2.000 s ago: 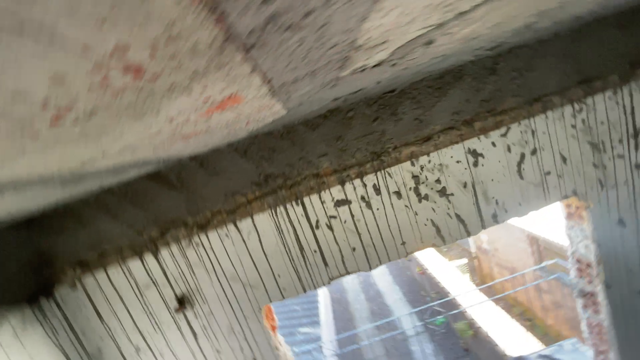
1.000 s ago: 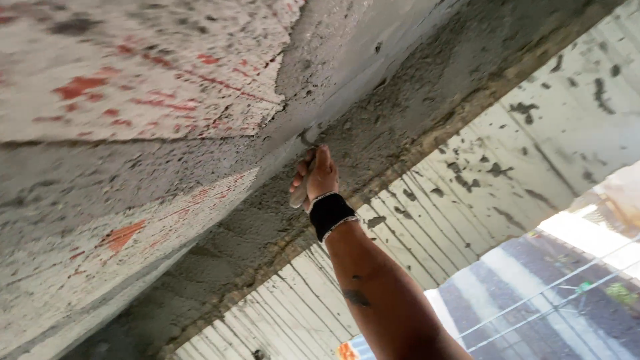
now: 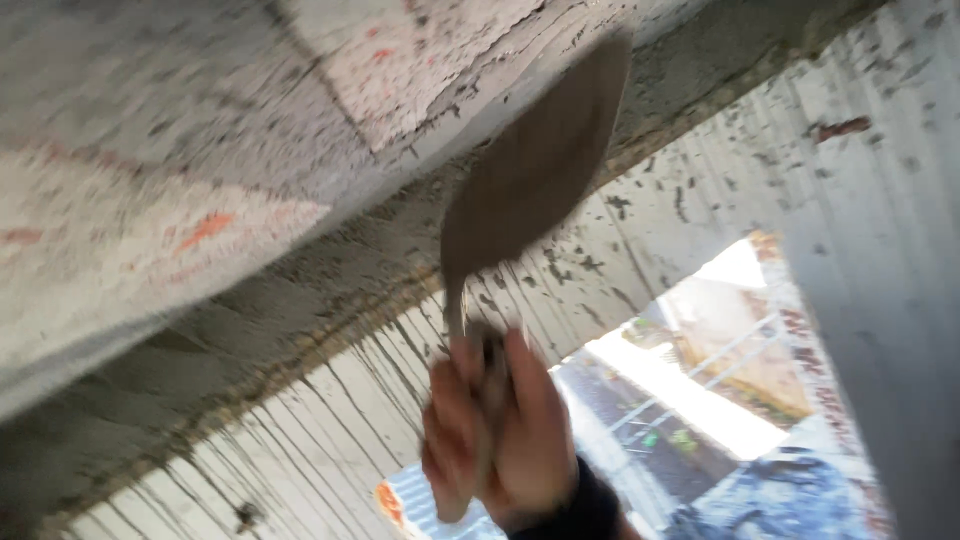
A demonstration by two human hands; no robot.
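My right hand (image 3: 499, 431), with a black band at the wrist, is closed around the handle of a pointing-style masonry trowel (image 3: 536, 161). The blade points up and to the right, is coated in grey mortar and looks blurred. Behind it runs a band of wet grey mortar (image 3: 255, 307) along the edge where the rough concrete surface (image 3: 150, 172) meets the pale wall (image 3: 322, 420). Whether the blade touches the mortar cannot be told. My left hand is out of view.
Dark drips and mortar spatters mark the pale wall. A rough-edged opening (image 3: 795, 330) at the lower right shows wires, a bright strip and ground beyond. Corrugated sheet (image 3: 442, 499) and a blue-white mottled surface (image 3: 787, 499) lie low in the opening.
Two seconds ago no hand was in view. One second ago my right hand was up against the mortar band; now it is lower in the view, with the trowel blade plainly visible above it.
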